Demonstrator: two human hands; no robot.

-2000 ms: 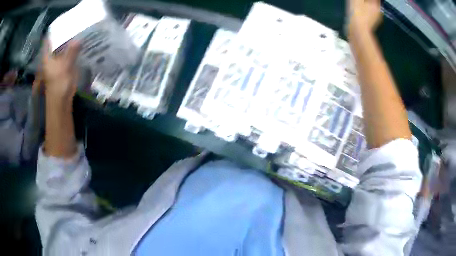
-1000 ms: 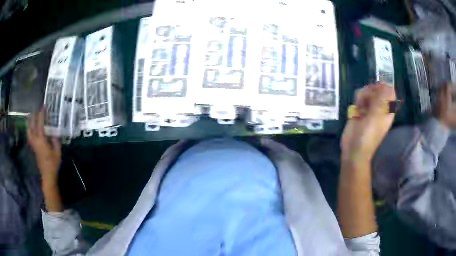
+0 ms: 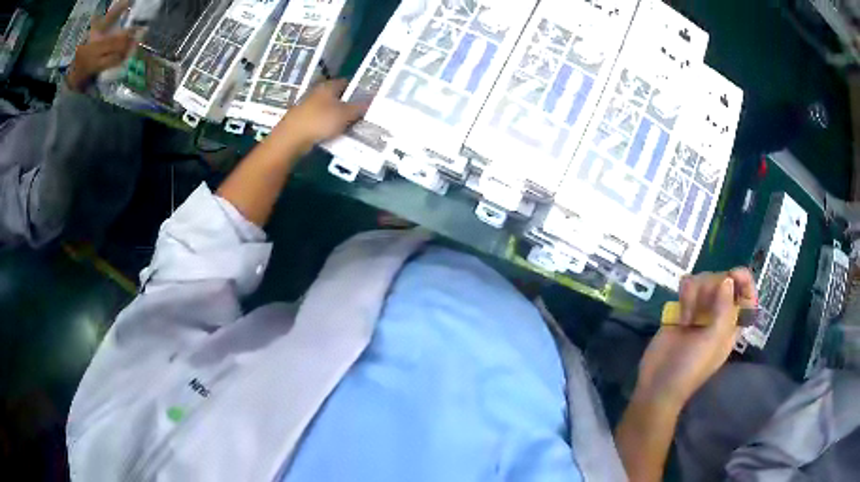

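White retail cartons (image 3: 528,94) with dark pictures and blue bars lie side by side in overlapping layers before me, white hang tabs (image 3: 490,214) pointing towards me. My left hand (image 3: 323,115) is at the left edge of this stack, its fingertips against the leftmost carton. It is slightly blurred, and I cannot tell whether it grips. My right hand (image 3: 709,306) is closed around a small yellow piece (image 3: 673,314), beside the stack's near right corner. A dark end shows at the other side of the fist.
More cartons (image 3: 292,56) lie further left on the green bench (image 3: 396,212). Another person's hand (image 3: 99,54) is at clear, shiny packs at the far left. A single carton (image 3: 781,264) stands to the right, near another grey sleeve (image 3: 792,438). Yellow tape (image 3: 566,282) marks the bench edge.
My left hand has moved right, from the far-left cartons to the main stack's left edge. My right hand still holds the yellow piece, now nearer the stack's corner. The view has tilted.
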